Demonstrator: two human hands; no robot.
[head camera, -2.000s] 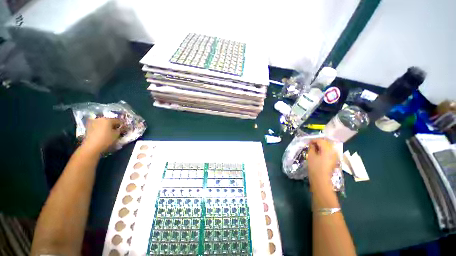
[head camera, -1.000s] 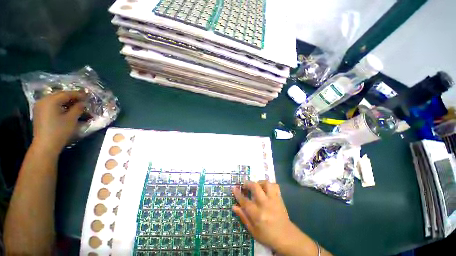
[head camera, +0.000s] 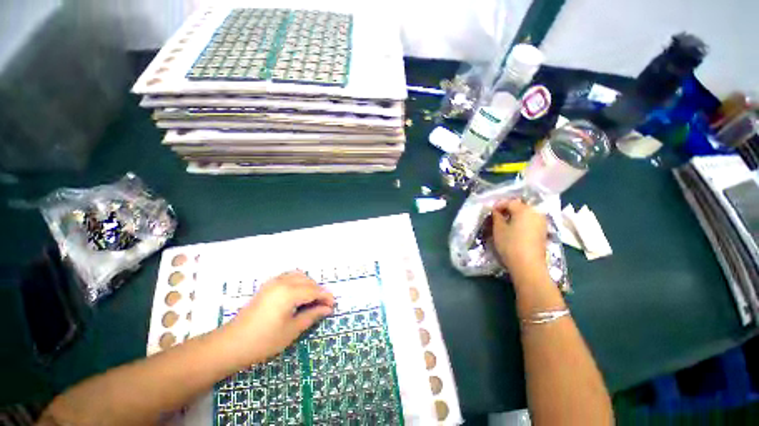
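The green PCB panel (head camera: 354, 358) lies on the white carrier board (head camera: 383, 237) in front of me. My left hand (head camera: 287, 312) is over the panel's middle, thumb and fingertips together at its surface; whether a component is between them cannot be told. My right hand (head camera: 520, 237) reaches into the open right parts bag (head camera: 470, 241), its fingertips among the pieces; what they pinch is hidden. The left parts bag (head camera: 108, 233) lies open with dark, silvery pieces showing and no hand in it.
A tall stack of carrier boards (head camera: 279, 137) stands behind, a panel on top. Bottles (head camera: 491, 125), a yellow tool (head camera: 506, 167) and paper scraps (head camera: 589, 231) lie at right. More boards (head camera: 720, 241) are at far right, a black phone (head camera: 46, 304) at left, a grey bag (head camera: 54, 91) back left.
My left hand has moved from the left parts bag to the panel. My right hand has gone from the panel back into the right parts bag. The camera view has shifted.
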